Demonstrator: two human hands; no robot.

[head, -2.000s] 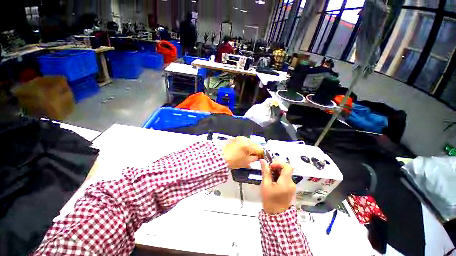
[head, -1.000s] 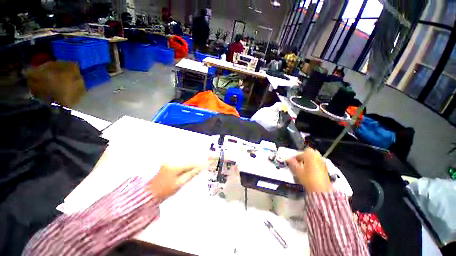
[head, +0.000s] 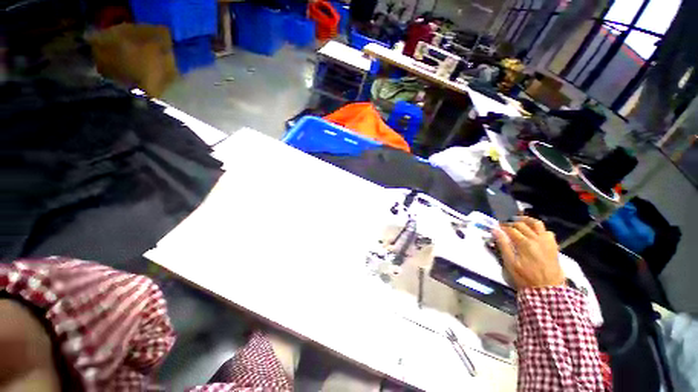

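A white sewing machine (head: 478,268) with a dark panel and lit screen stands on the white table. My right hand (head: 530,251) lies over the top of the machine head, fingers bent at small metal parts. The fingertips are partly hidden, so I cannot tell if they grip anything. My left sleeve (head: 107,325) is at the lower left; a blurred brownish patch beside it may be my left hand, cut off by the edge. Thread snips (head: 461,352) lie on the table in front of the machine.
A black fabric heap (head: 99,176) lies left of the white table (head: 283,245). A blue bin (head: 329,136) with orange cloth (head: 371,122) stands behind the table. Dark material lies to the right of the machine. Other tables and blue bins stand farther back.
My hands were together over the machine head, then apart. My left arm has since drawn back to the lower left. My right hand stays at the machine top. The view has tilted and turned.
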